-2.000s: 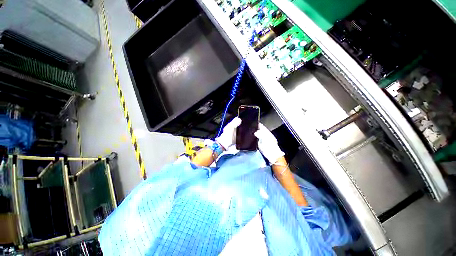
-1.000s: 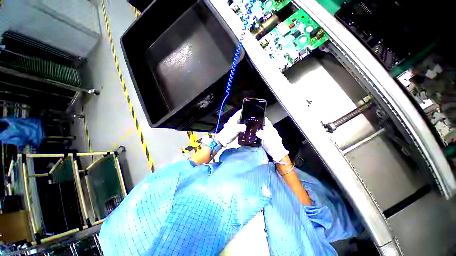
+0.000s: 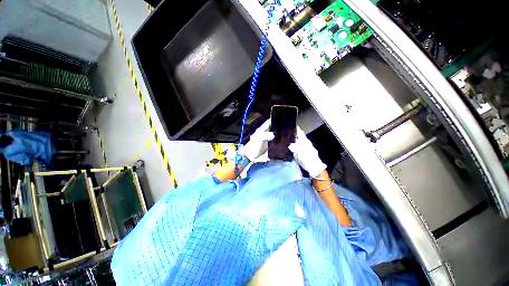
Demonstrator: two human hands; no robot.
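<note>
A smartphone (image 3: 283, 131) with a dark screen is held upright at the lap. My left hand (image 3: 258, 143), in a white glove with a blue wrist strap (image 3: 240, 161) at the cuff, grips its left side. My right hand (image 3: 306, 153), also in a white glove, grips its right side, with a thin bracelet (image 3: 325, 186) on that wrist. The thumbs lie at the phone's lower half. A blue coiled cord (image 3: 255, 78) runs from the left wrist up towards the conveyor.
A black tote (image 3: 192, 120) stands ahead to the left. The conveyor rail (image 3: 346, 134) runs along the right, with green circuit boards (image 3: 335, 34) at the top and a cross shaft (image 3: 393, 122) lower down. Board racks (image 3: 83, 209) and yellow-black floor tape (image 3: 146, 106) are at the left.
Both hands keep holding the phone. Its screen showed a lit picture a second ago and is dark now. The boards and tote have shifted slightly up in the view.
</note>
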